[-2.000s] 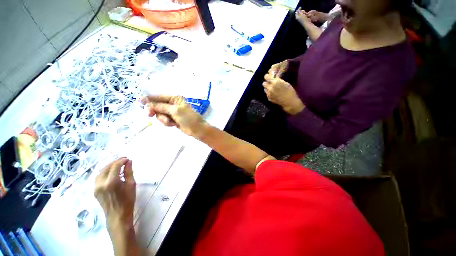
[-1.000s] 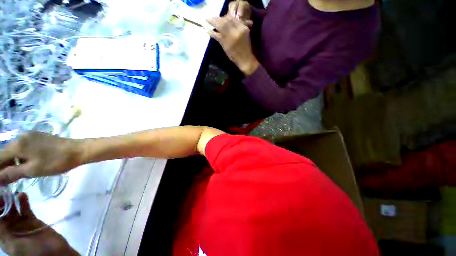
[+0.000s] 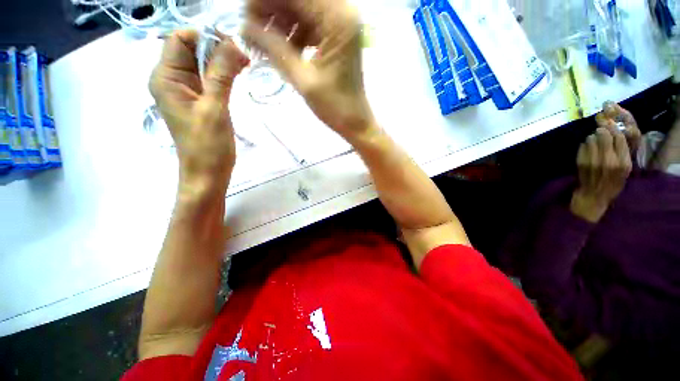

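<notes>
My left hand (image 3: 195,111) is over the white bench near the top, its thumb and fingers closed on a white cable (image 3: 203,46). My right hand (image 3: 320,71) is just right of it, raised and blurred, with its fingers spread towards the cable. Whether it grips part of the cable cannot be told. White cable loops lie at the top edge, partly hidden by my hands. A white coil (image 3: 268,85) lies on the bench below and between my hands. Another coil (image 3: 153,123) shows partly behind my left hand.
Blue and white boxes (image 3: 28,111) stand in a row at the left. A fanned stack of blue and white boxes (image 3: 477,56) lies right of my hands. A yellow-green strip (image 3: 574,93) is further right. A neighbour's hands (image 3: 608,160) are at the bench edge.
The view has swung left and down to the bench. My hands, at the left edge before, now show together near the top centre. The boxes at the left have come into view.
</notes>
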